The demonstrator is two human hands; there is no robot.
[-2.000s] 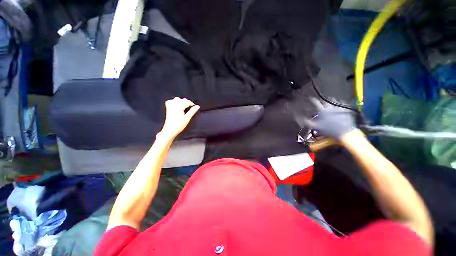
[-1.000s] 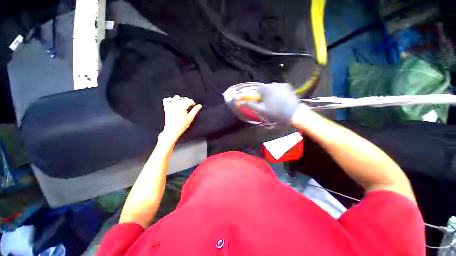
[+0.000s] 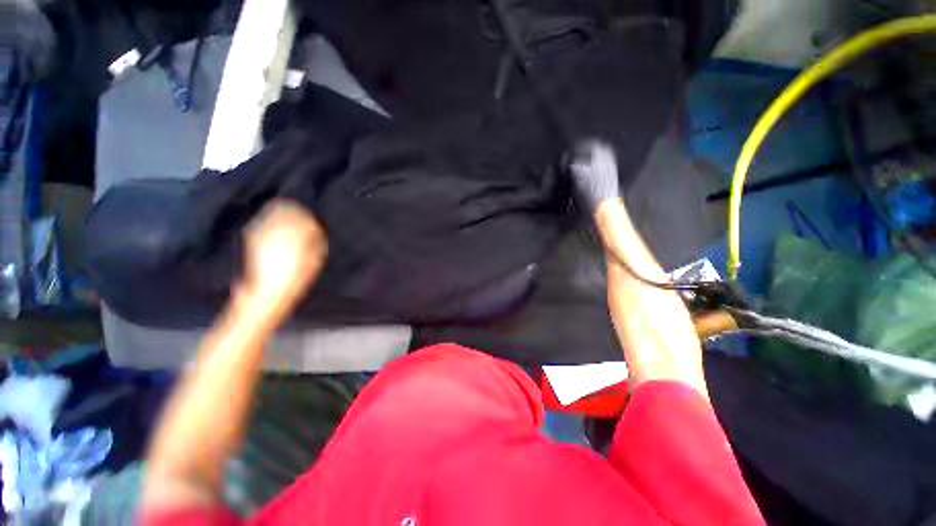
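Note:
The black garment (image 3: 431,205) lies wrinkled over the dark padded sleeve board (image 3: 128,241), whose rounded left end shows. My left hand (image 3: 282,247), bare and blurred, is closed in a fist on the cloth at the left. My gloved right hand (image 3: 595,177) is closed at the cloth's right part, with folds running towards it; its fingers are blurred. The steam iron (image 3: 706,298) stands at the right end of the table beside my right forearm, out of both hands and partly hidden.
The grey pressing table (image 3: 267,347) shows under the board. A pale bar (image 3: 246,87) is at upper left. A yellow hose (image 3: 754,149) curves at right, and a whitish steam hose (image 3: 842,349) runs right from the iron. A red item with white paper (image 3: 585,385) is at the near edge.
The iron has left my right hand and stands at the right. My right hand has moved up onto the garment. My left hand has moved left, and the cloth now covers more of the board.

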